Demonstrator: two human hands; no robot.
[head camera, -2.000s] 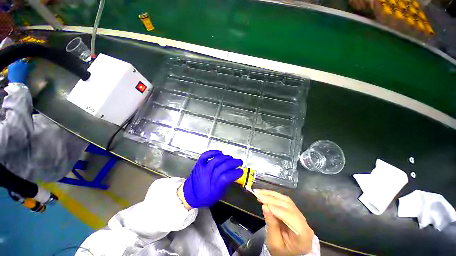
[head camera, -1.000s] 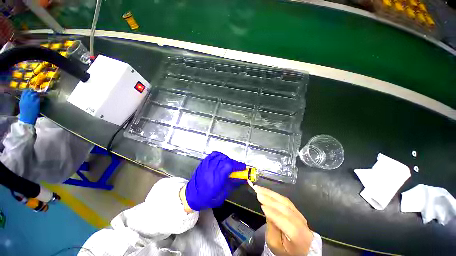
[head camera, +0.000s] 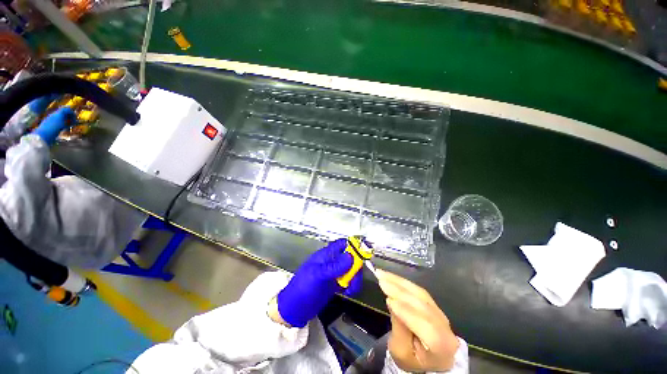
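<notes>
My left hand (head camera: 316, 286), in a blue-purple glove, holds a yellow housing (head camera: 351, 267) with a black band, tilted, over the bench's front edge. My right hand (head camera: 418, 321) is bare and holds a thin pale swab (head camera: 371, 266) between thumb and fingers. The swab's tip is at the upper part of the housing; whether it touches cannot be told. A clear blister tray (head camera: 333, 164) lies just beyond my hands, with no yellow parts in its pockets.
A clear plastic cup (head camera: 472, 220), white wipes (head camera: 564, 264) and small white bits lie right. A white box (head camera: 168, 135) with black hose (head camera: 64, 84) stands left. A hose nozzle (head camera: 72, 283) hangs lower left. Another worker's gloved hands (head camera: 55, 124) are far left. The green belt (head camera: 351, 51) carries yellow parts.
My left hand has turned the yellow housing more upright and lowered slightly. My right hand stays close with the swab. The yellow part on the belt has moved left; another shows at the right edge.
</notes>
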